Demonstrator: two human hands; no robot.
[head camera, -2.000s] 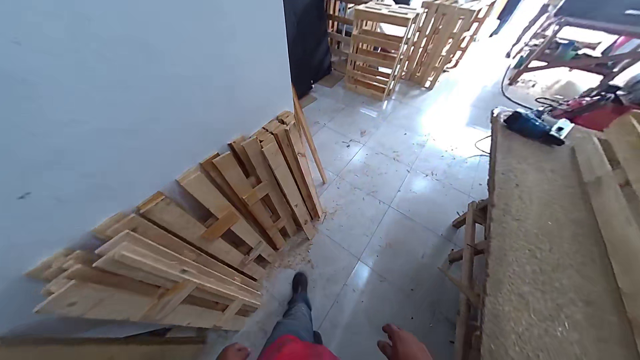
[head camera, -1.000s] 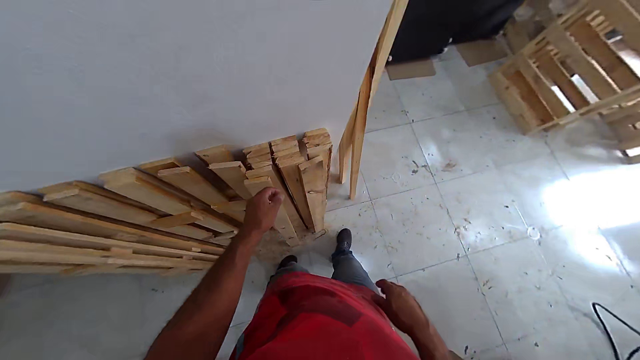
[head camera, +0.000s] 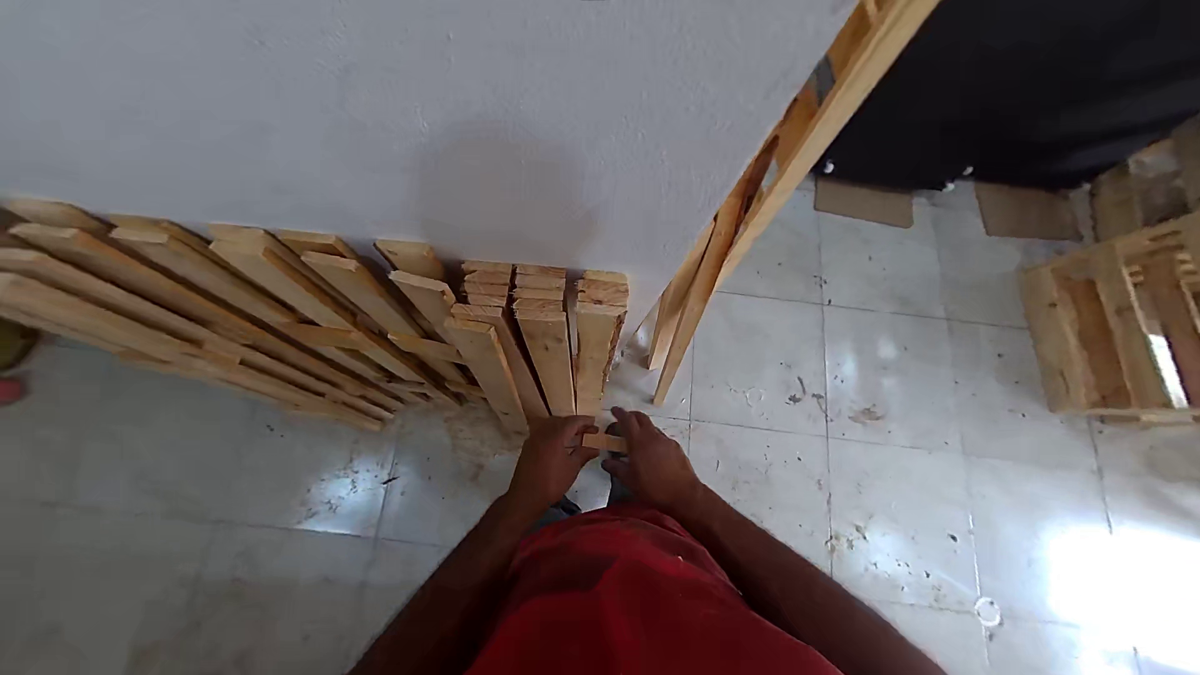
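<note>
Between my two hands, low in front of my red shirt, is a small light wooden piece (head camera: 603, 442). My left hand (head camera: 551, 459) grips its left end with thumb and fingers. The right end is held by my right hand (head camera: 653, 461). Just beyond the hands, stacked wooden boards (head camera: 544, 352) stand upright against the white wall (head camera: 525, 141). Whether the piece is a loose block or the end of a longer board, I cannot tell.
More planks with cross slats (head camera: 262, 291) lean along the wall to the left. Long wooden strips (head camera: 722, 234) lean at the wall's corner. A wooden crate or pallet (head camera: 1106, 328) stands at the right, near a black sheet (head camera: 1012, 84). Wood debris dots the tiled floor (head camera: 759, 469).
My left hand has come down from the board tops to in front of my body. My right hand has moved in beside it, and both now hold the small wooden piece.
</note>
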